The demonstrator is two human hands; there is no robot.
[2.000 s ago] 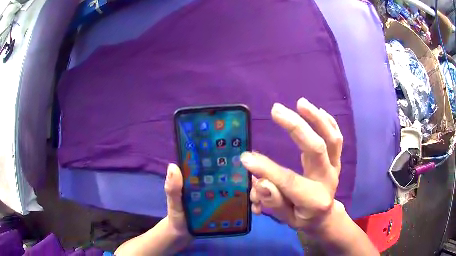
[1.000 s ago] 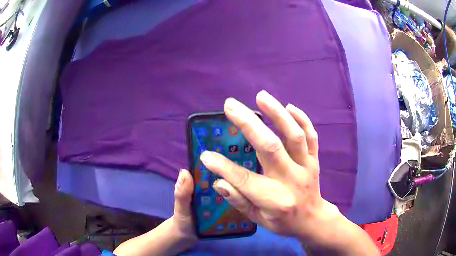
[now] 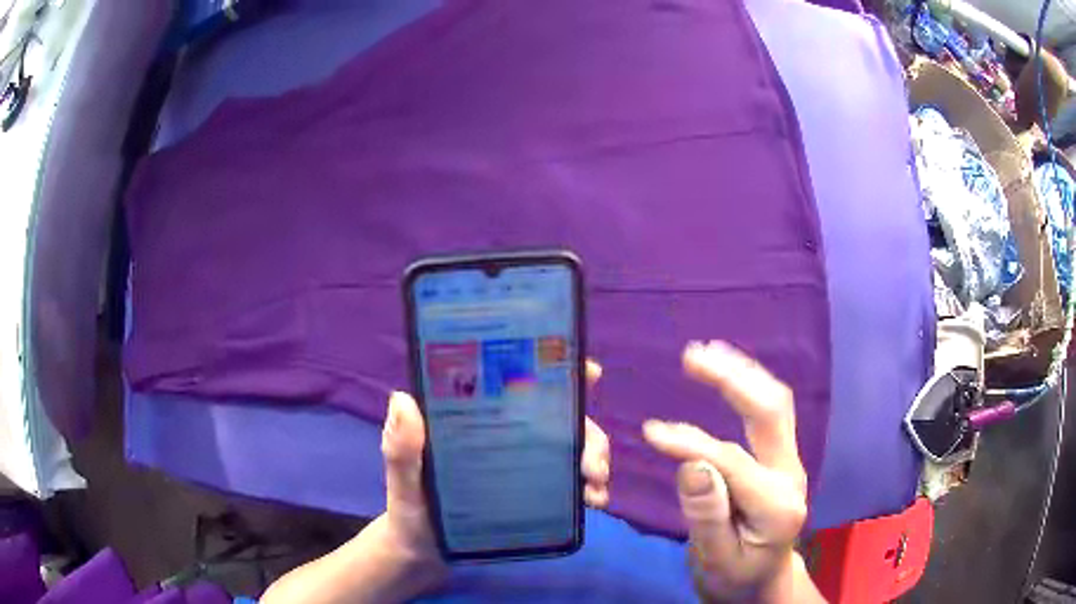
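Observation:
A black smartphone (image 3: 498, 413) with a lit, pale page and a row of coloured tiles is held upright in front of me. My left hand (image 3: 413, 484) grips it, thumb on its left edge and fingertips showing at its right edge. My right hand (image 3: 746, 478) is off the phone to the right, fingers apart and slightly blurred, holding nothing. Behind the phone a dark purple garment (image 3: 472, 165) lies spread over the blue-violet ironing table cover (image 3: 879, 271), with a few creases.
The steam iron (image 3: 944, 413) with its magenta handle rests at the table's right edge. A cardboard box (image 3: 1032, 224) with plastic wrap stands beyond it. A red stool (image 3: 876, 557) is at the lower right. A long greyish-purple padded form (image 3: 89, 224) runs along the left. Purple cloth (image 3: 94, 580) is at the lower left.
The phone screen has changed from app icons to a pale page. My right hand came across the screen and has since moved off to the right. My left hand still holds the phone.

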